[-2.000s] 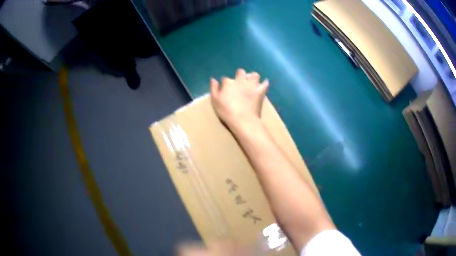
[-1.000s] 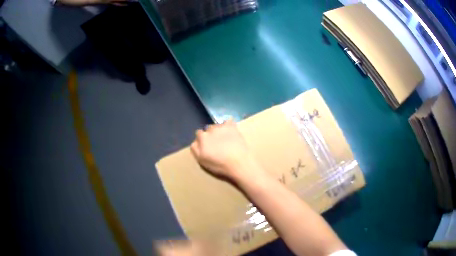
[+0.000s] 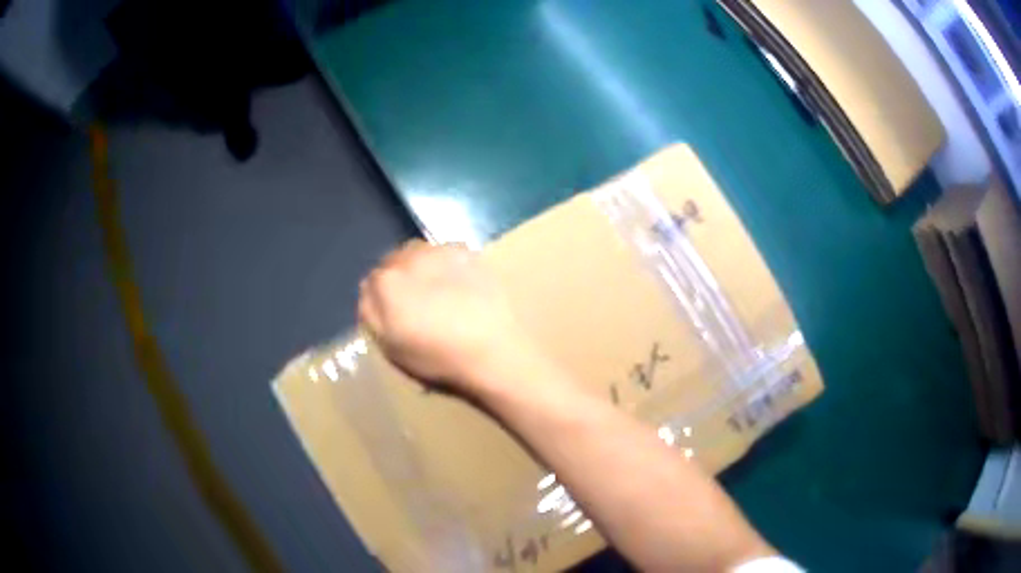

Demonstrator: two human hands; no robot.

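A tan cardboard sheet (image 3: 560, 291) lies tilted across the near edge of the green bench, its left part out over the floor side. Shiny clear tape (image 3: 694, 291) crosses its right part and runs along its near side; another tape band (image 3: 381, 437) crosses the left part. Dark handwriting shows in several places. My right hand (image 3: 431, 319) is curled at the sheet's upper left edge, knuckles up, its forearm crossing over the sheet. Its fingertips are hidden, so what it grips cannot be told. My left hand is not in view.
The green bench top (image 3: 493, 112) extends behind the sheet. Stacked plain cardboard (image 3: 856, 84) lies at upper right, with more cardboard pieces (image 3: 968, 302) at the right. Grey floor with a yellow line (image 3: 151, 358) is at left. A dark, unclear shape (image 3: 202, 56) is at upper left.
A tape band now shows across the sheet's left part, bare one second ago. My right hand has moved left. The blurred left hand and the grey-silver bundle have left the picture.
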